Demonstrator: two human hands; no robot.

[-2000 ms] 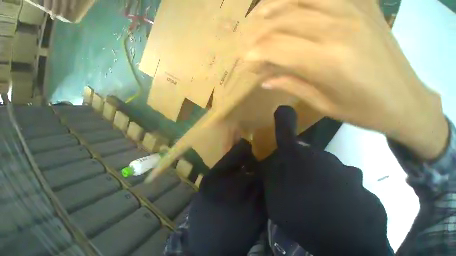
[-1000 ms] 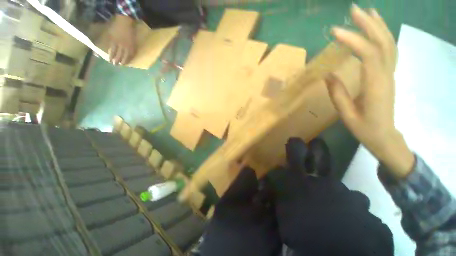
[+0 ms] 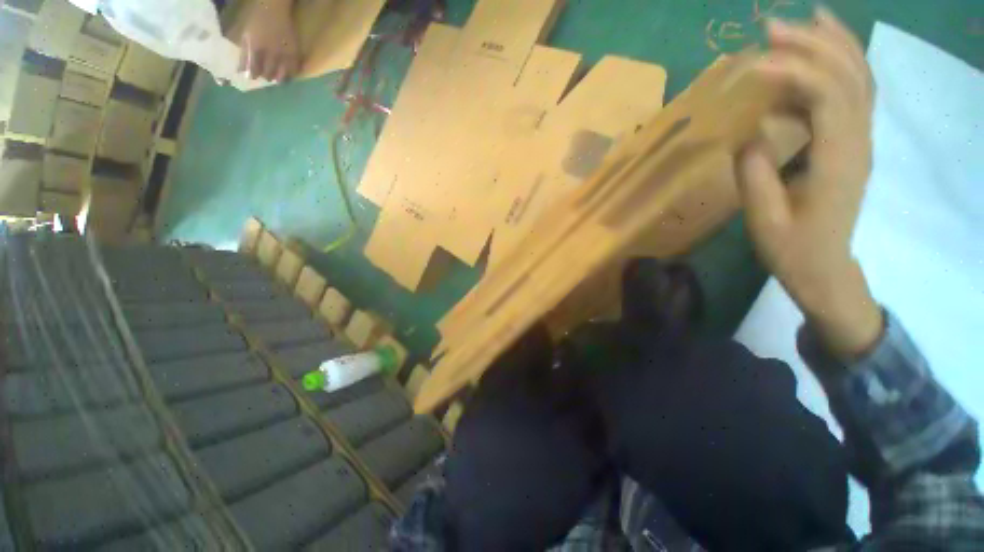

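Note:
A part-folded box [image 3: 615, 205] of brown board slants across the view above my dark-clothed knees, its upper right end higher than its lower left end. It is somewhat blurred, with dark slots along its long edge. My right hand [image 3: 815, 151], bare, is at the upper right end, with the board's end flap between thumb and fingers. My left hand is not visible. A flat box blank [image 3: 464, 140] with small dark lettering lies on the floor beyond the box and is partly covered by it.
A pallet of wrapped dark grey goods [image 3: 205, 399] is at the left, with a white, green-capped bottle [image 3: 351, 371] on its edge. A white sheet [image 3: 917, 205] is at the right. Another person's hand [image 3: 270, 43] rests on brown board at the top left. Stacked cartons [image 3: 76, 119] stand behind.
My right hand has moved from above the box to its upper right end, and its fingers have closed in on the board. The box now shows its slotted edge more.

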